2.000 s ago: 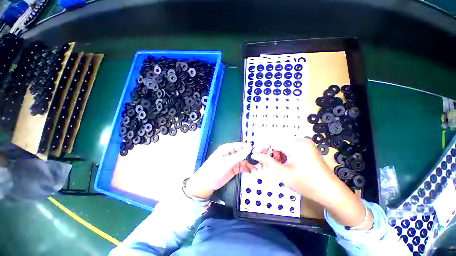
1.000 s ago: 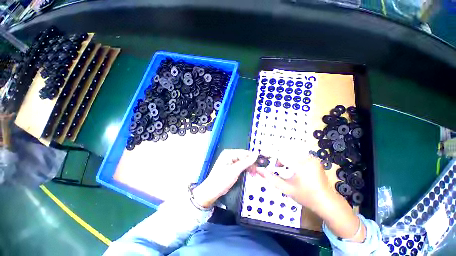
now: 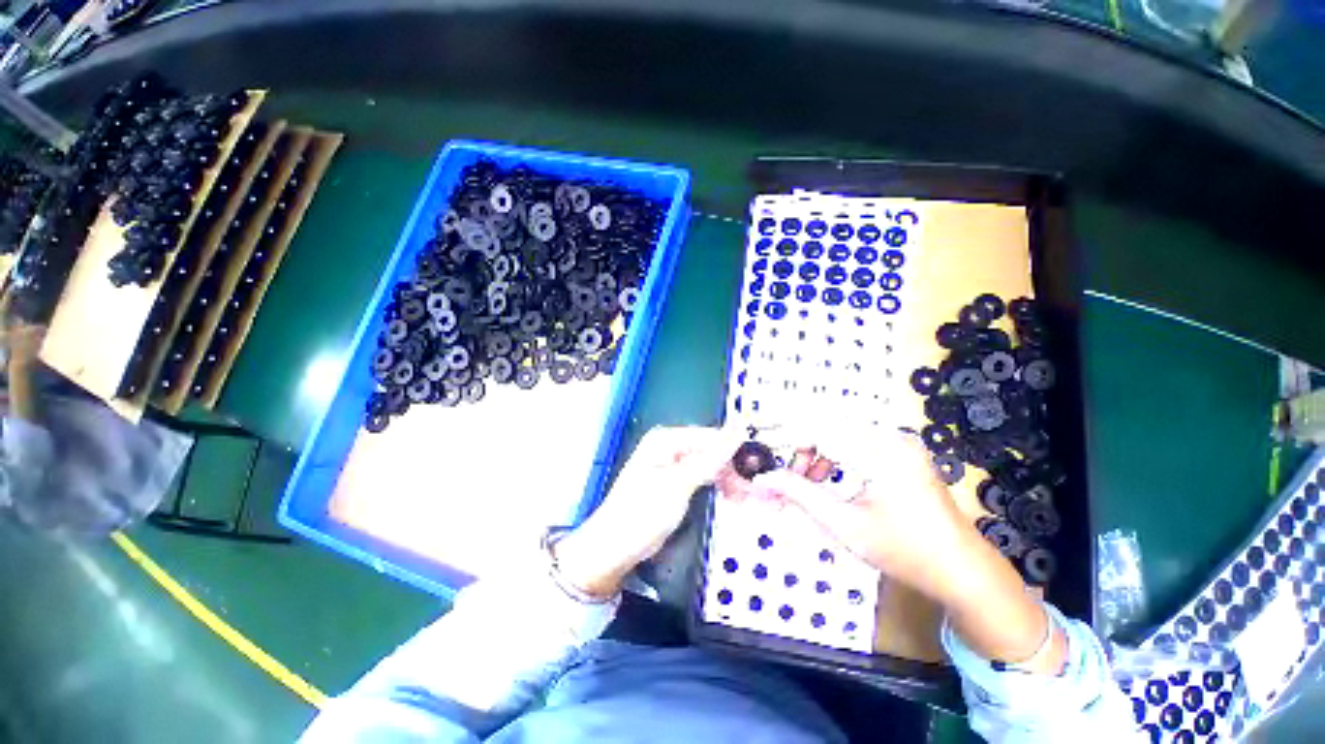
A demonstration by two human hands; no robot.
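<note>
My left hand (image 3: 671, 487) holds a black ring part (image 3: 753, 461) in its fingertips over the black tray (image 3: 1072, 436). My right hand (image 3: 872, 502) is beside it, fingers bent close to the ring; a small dark piece shows at its fingertips, too blurred to name. Under the hands lies a white sticker sheet (image 3: 821, 342) with rows of dark circles at the top and small dots in the middle. A white sheet part with dark round spots (image 3: 785, 611) shows below the hands. A heap of black rings (image 3: 993, 393) lies on the tray's right side.
A blue tray (image 3: 635, 356) with a large heap of black rings (image 3: 501, 276) stands left of the black tray. Stacked tan boards with black parts (image 3: 240, 269) are at far left. Spare sticker sheets (image 3: 1192, 690) lie at the right edge. A dark strip runs across the back.
The view has shifted, so the trays appear slightly lower and further right than two seconds ago. Both hands stay together over the black tray, with small finger movements; the ring now shows face-on.
</note>
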